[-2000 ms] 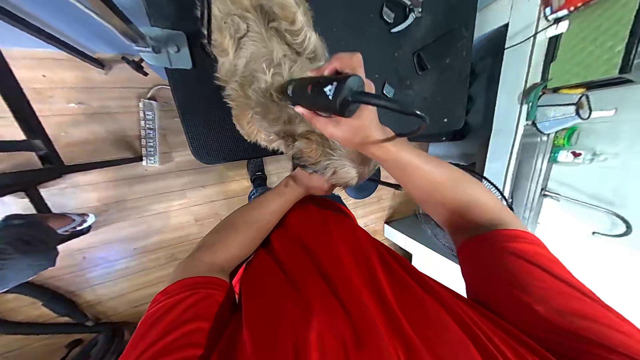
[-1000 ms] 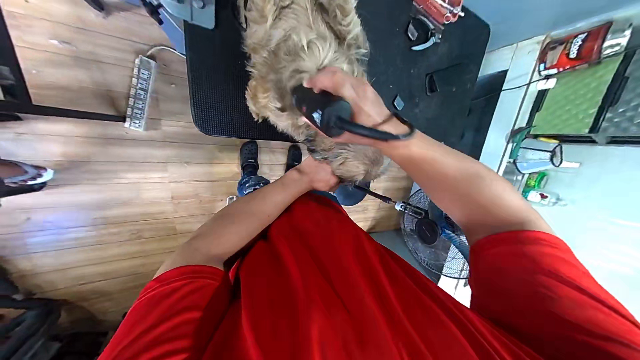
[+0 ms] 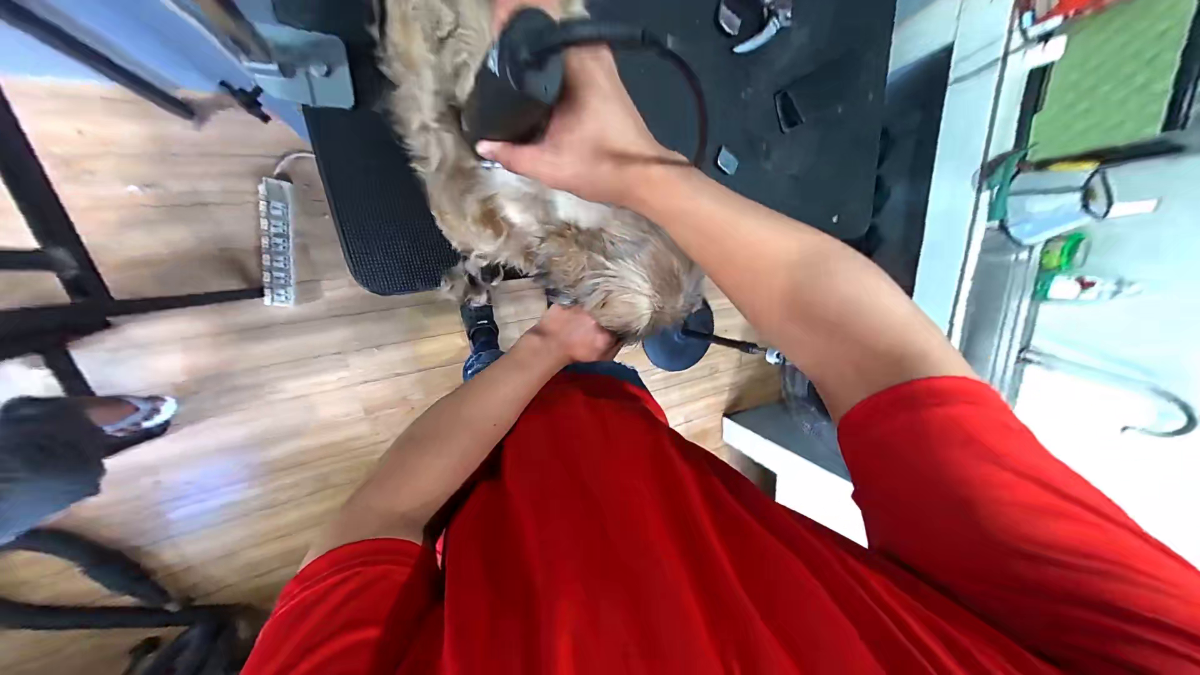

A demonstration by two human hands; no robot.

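A dog with shaggy tan fur [image 3: 427, 122] is on a black grooming table [image 3: 375, 239], its head end near my body. My right hand [image 3: 591, 141] grips black corded clippers [image 3: 511, 103] against the dog's back; a pale, short-haired strip shows beside them. The clippers' blade is hidden, and the cord loops over my wrist. Low at the dog's head [image 3: 628, 281], my left hand [image 3: 577, 333] is closed on the fur around the muzzle or chin; its fingertips are out of sight.
Small dark attachments [image 3: 787, 111] and a metal-and-black tool [image 3: 761, 23] lie on the table's right part. A power strip [image 3: 277, 242] is on the wooden floor at left, near another person's foot [image 3: 136, 414]. A white-edged counter [image 3: 947, 187] with bottles stands at right.
My right hand has moved the clippers up along the dog's back, away from its head. A pale clipped strip now shows there. My left hand stays at the head. The view has shifted.
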